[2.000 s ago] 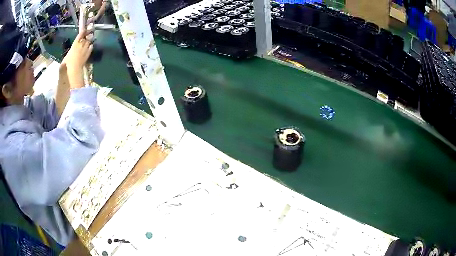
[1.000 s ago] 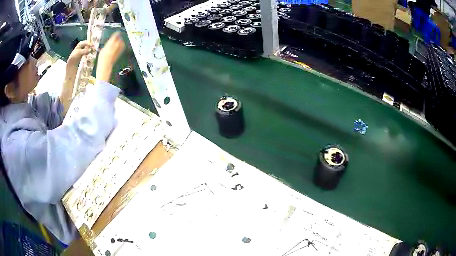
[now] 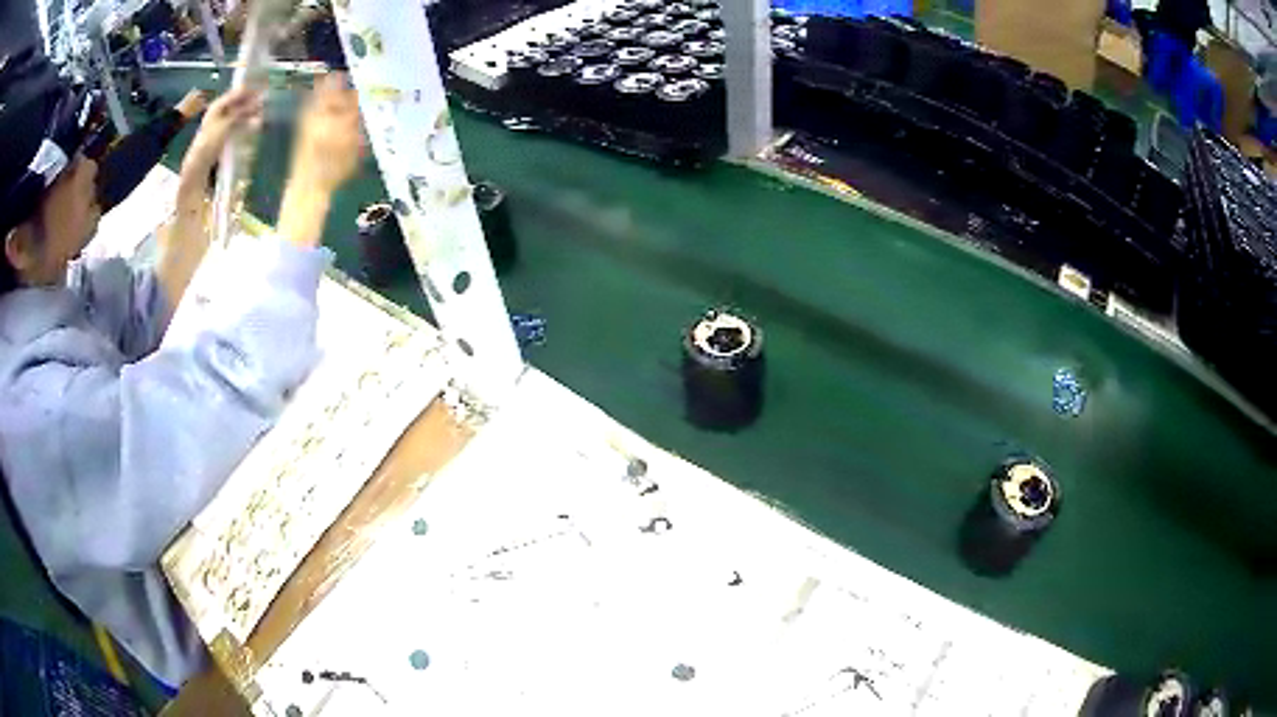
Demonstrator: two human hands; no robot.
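Neither of my hands is in the picture. On the green conveyor belt (image 3: 868, 350) a black cylindrical unit (image 3: 724, 371) stands upright near the middle, with a pale ring and dark centre on top. A second cylindrical unit (image 3: 1011, 516) stands further right, near the belt's near edge. Two more dark units (image 3: 381, 241) are at the left, one of them partly behind the slanting post. At the bottom right corner, ringed unit tops (image 3: 1165, 696) are cut off by the picture's edge.
A white worktop board (image 3: 560, 602) lies along the near side. A slanting white post (image 3: 427, 182) rises at the left. A person in grey sleeves (image 3: 182, 420) holds a pale strip. Filled trays (image 3: 616, 70) and stacked trays (image 3: 980, 112) stand across the belt. Small blue scraps (image 3: 1069, 392) lie on the belt.
The units and blue scrap on the belt have moved right and nearer. More units and another blue scrap now show near the post. The other person's hands and strip have moved.
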